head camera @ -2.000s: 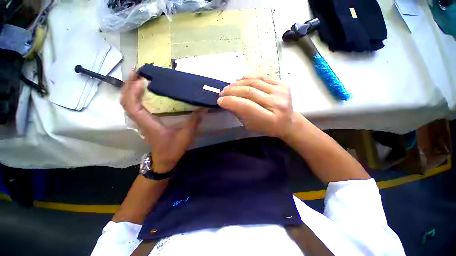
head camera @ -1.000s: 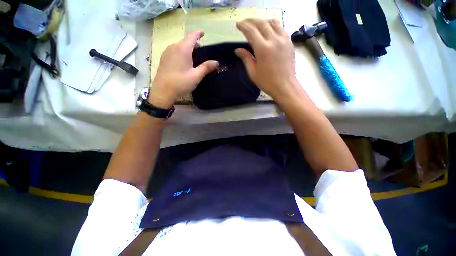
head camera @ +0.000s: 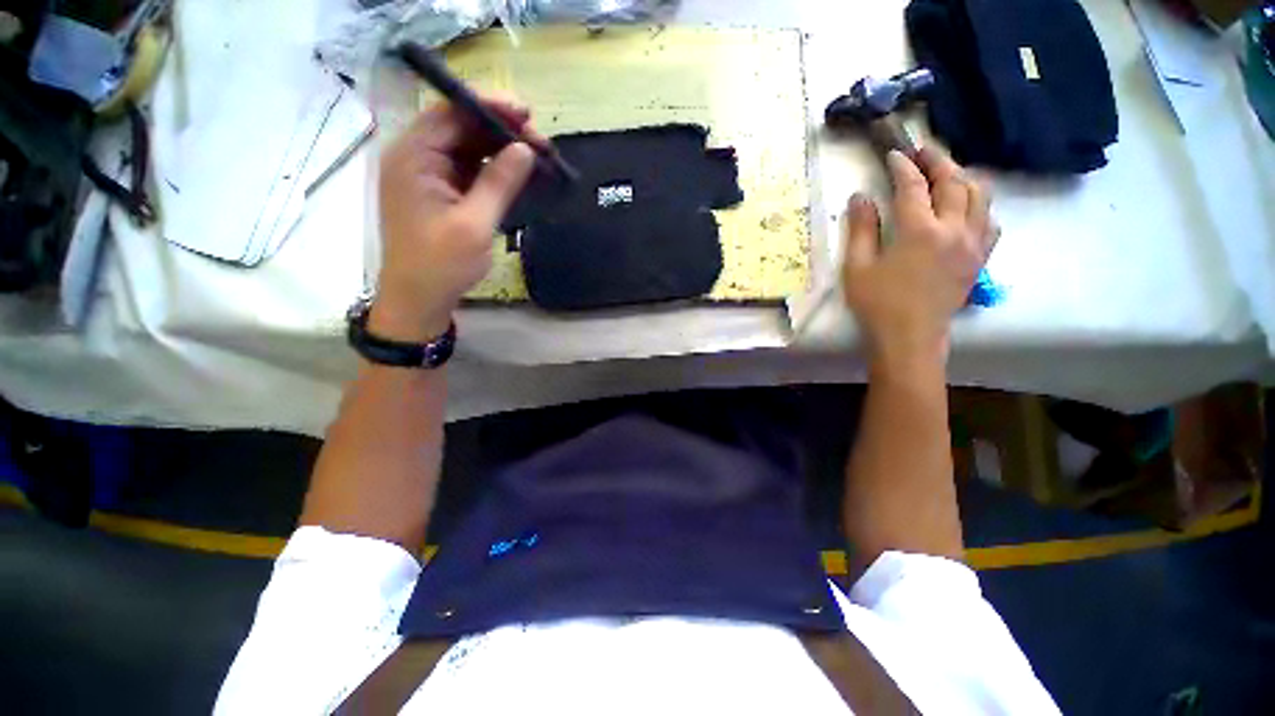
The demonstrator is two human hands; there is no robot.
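Observation:
A black fabric panel (head camera: 622, 252) lies flat on the pale yellow work board (head camera: 766, 168), with a small pale mark near its middle. My left hand (head camera: 455, 210) holds a dark setting punch (head camera: 445, 81) at a slant, its lower end over the panel's upper left part. Whether it touches the panel, I cannot tell. My right hand (head camera: 920, 245) is over the handle of the hammer (head camera: 884, 95), right of the board. The steel head and a bit of the blue handle end show. The fingers are slightly blurred, and the grip is partly hidden.
A stack of black panels (head camera: 1014, 84) lies at the back right, beyond the hammer. Loose white sheets (head camera: 245, 196) lie left of the board. Clear plastic bags (head camera: 420, 21) lie behind it. A tape roll (head camera: 137, 67) and dark pliers (head camera: 137, 175) are at the far left.
Both hands have left the panel, which now lies spread flat. My left hand has picked up the punch from the white sheets. My right hand has moved right onto the hammer handle.

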